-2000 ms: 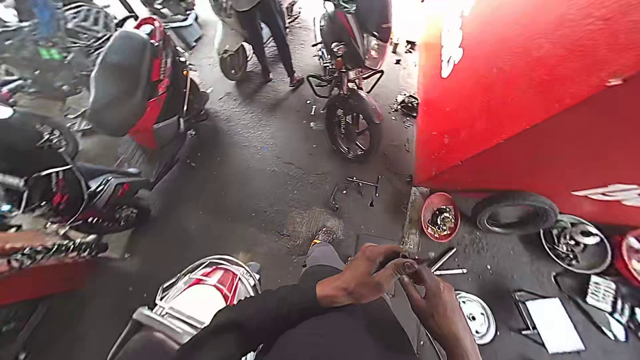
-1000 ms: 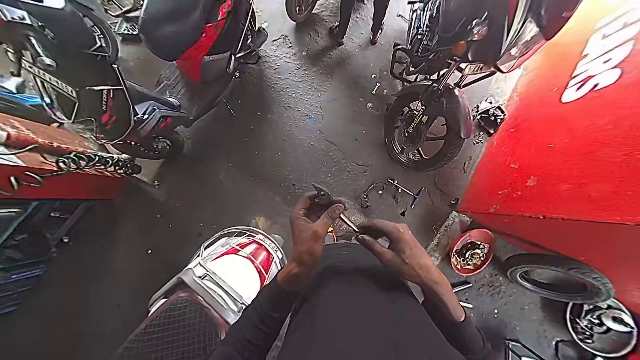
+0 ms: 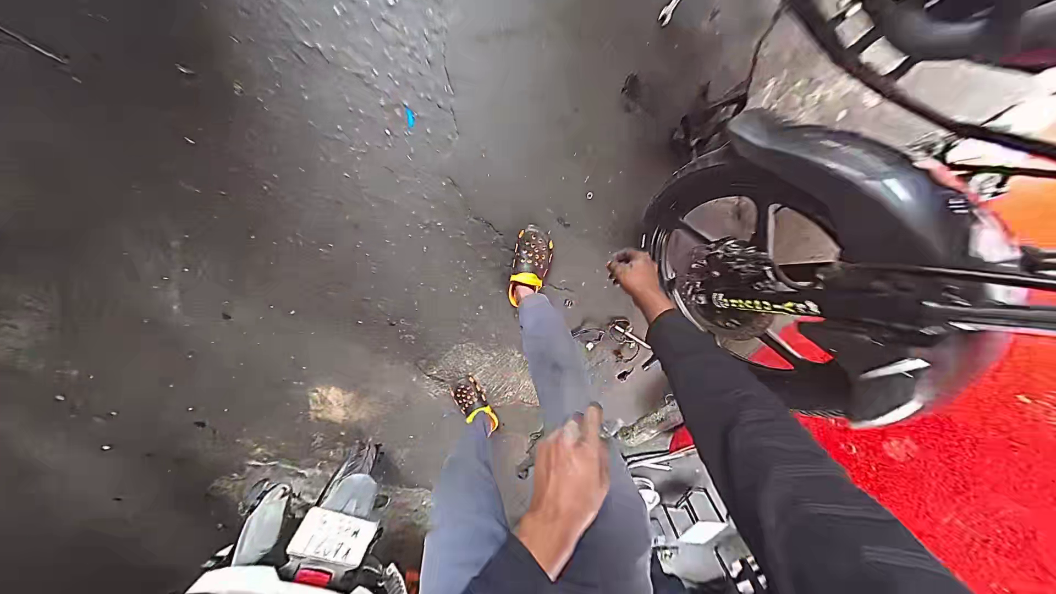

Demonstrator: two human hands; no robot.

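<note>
My right hand (image 3: 634, 279) is stretched forward, its fingers curled, just left of a motorcycle's front wheel (image 3: 800, 227). A small thing within those fingers cannot be made out. Low in the middle, my left hand (image 3: 569, 474) is over my legs with a finger pointing forward. A dark metal part (image 3: 528, 454) shows at its left edge; whether the hand holds it cannot be told. The wheel has a black mudguard (image 3: 850, 169) and a black fork leg (image 3: 891, 293). Tools and small parts (image 3: 623, 338) lie on the floor below my right hand.
My feet, in dark clogs (image 3: 532, 256) with yellow straps, are on the wet concrete floor. The rear of a white two-wheeler (image 3: 272, 569) with a plate stands at bottom left. A red panel (image 3: 957, 470) is at right. A spanner (image 3: 668, 11) lies at the top.
My hands, together around a small metal part one second ago, are now apart, the right one reaching toward the wheel. The view has tilted down and the motorcycle wheel is now much nearer.
</note>
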